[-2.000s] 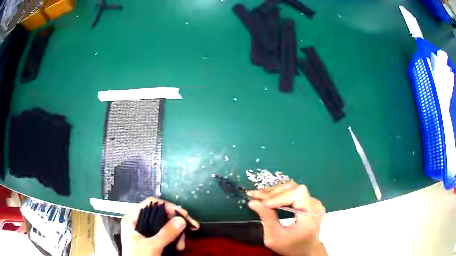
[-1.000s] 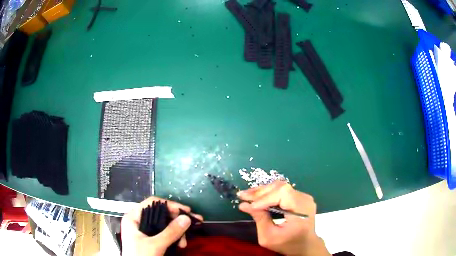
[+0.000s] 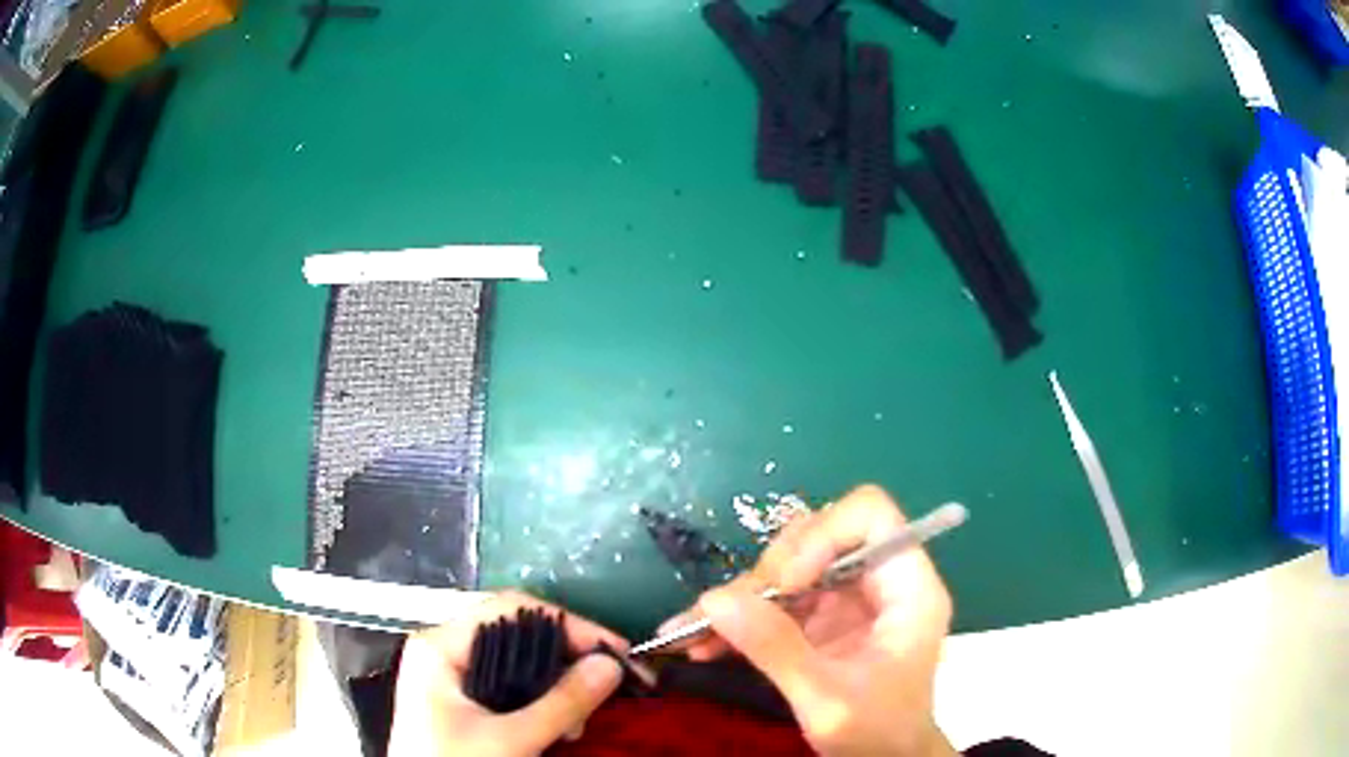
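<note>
My left hand (image 3: 511, 683), at the bottom centre, holds a fanned bunch of black straps (image 3: 515, 658), with one strap end sticking out toward the right. My right hand (image 3: 829, 636) holds silver tweezers (image 3: 888, 549) like a pen. Their tip is at that strap end; whether it grips a part is too small to tell. A loose heap of tiny silver parts (image 3: 766, 512) lies just behind my right hand, partly hidden by it. Small black bits (image 3: 684, 544) lie beside the heap. A taped dark sheet (image 3: 400, 399) with grey speckled rows lies behind my left hand.
Stacked black straps (image 3: 130, 422) lie at left. Loose black straps (image 3: 869, 155) lie at the back right. A second thin silver tool (image 3: 1098, 485) lies at right, near a blue basket (image 3: 1290, 348). Orange bins (image 3: 126, 49) stand far left. The table's pale edge curves along the bottom.
My right hand has moved from the black bits and silver heap toward my left hand, and the tweezers now point at the strap end. My left hand has shifted slightly right with the view.
</note>
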